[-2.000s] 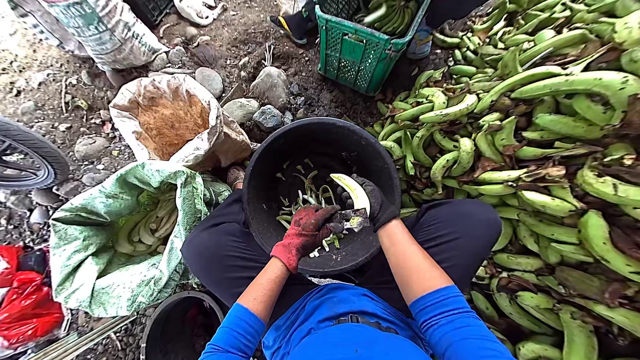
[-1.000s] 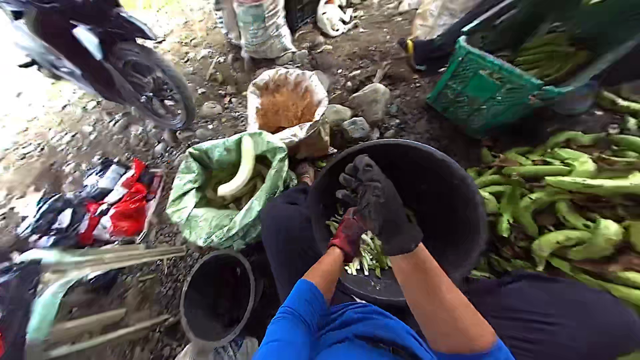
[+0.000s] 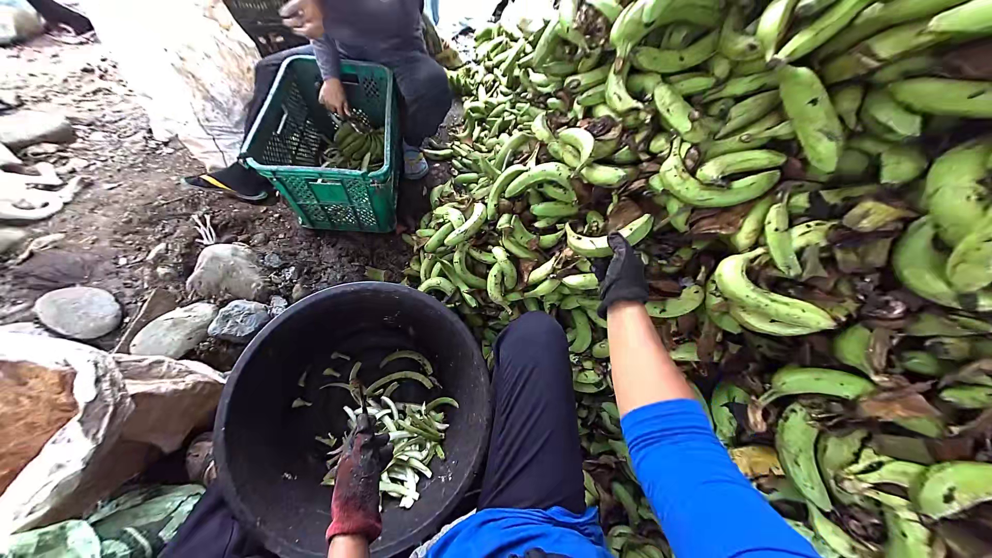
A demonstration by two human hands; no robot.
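My right hand point(image 3: 622, 273), in a dark glove, is closed on a green banana point(image 3: 597, 245) at the near side of a large heap of green bananas point(image 3: 744, 287). My left hand point(image 3: 359, 473), in a red and black glove, is over the black tub point(image 3: 232, 434) between my legs. A thin dark tool, perhaps a knife or peeler, points up from its fingers, largely hidden. Pale and green peel strips point(image 3: 411, 457) lie in the bottom of the tub, beside and beyond the left hand.
A person point(image 3: 372, 31) sits beyond a green plastic crate point(image 3: 333, 190), one hand reaching in over green bananas. Stones point(image 3: 174, 329) lie left of the tub. A sack of brown material point(image 3: 101, 418) and a green sack point(image 3: 132, 523) stand at the lower left.
The view has swung to the right. My hands, together over the tub before, are now apart; the right one has reached out to the heap and taken hold of a banana.
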